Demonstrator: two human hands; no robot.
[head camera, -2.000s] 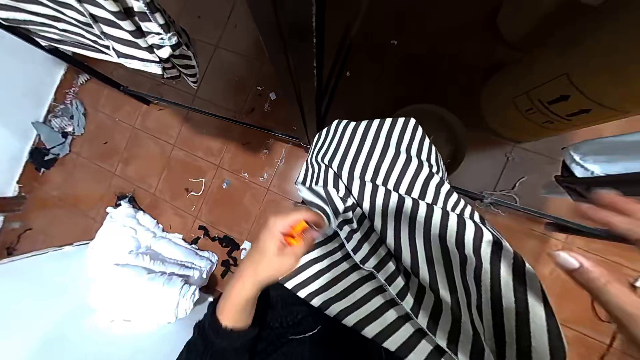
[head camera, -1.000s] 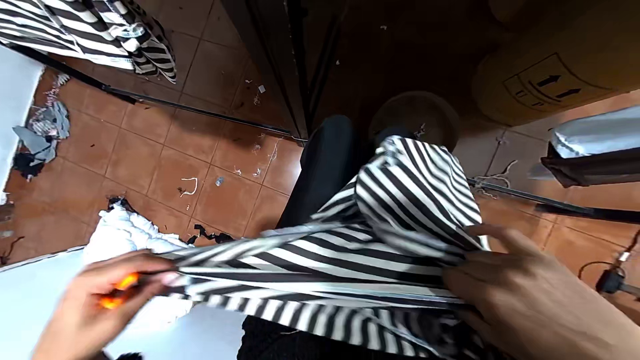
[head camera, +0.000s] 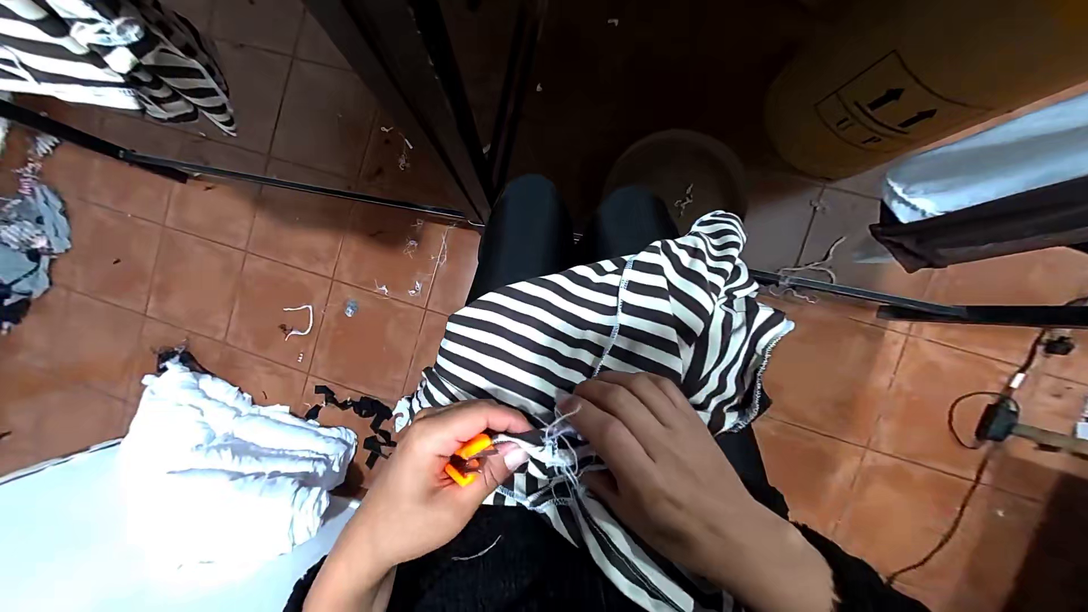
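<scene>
Black-and-white striped fabric (head camera: 544, 327) with overlocked seams lies bunched across my lap. My left hand (head camera: 433, 484) holds a small orange-handled tool (head camera: 466, 461), perhaps thread snips, in the palm, while its thumb and index finger pinch the fabric edge. Its blades are mostly hidden by the fingers. Close beside it, my right hand (head camera: 650, 467) has its fingers bent on the cloth at a tangle of loose white threads (head camera: 561, 446). The right fingertips are partly hidden, with a thread strand at the index finger.
Folded white cloth (head camera: 229, 450) rests on a white surface at lower left. More striped fabric (head camera: 110, 59) is at upper left. A brown drum (head camera: 918, 93) stands at upper right. Black metal bars (head camera: 323, 194), thread scraps and a cable (head camera: 960, 510) lie around the tiled floor.
My hands, spread apart along the stretched striped fabric one second ago, have come together at the threads. The left hand still has the orange tool. Both knees now show beyond the cloth.
</scene>
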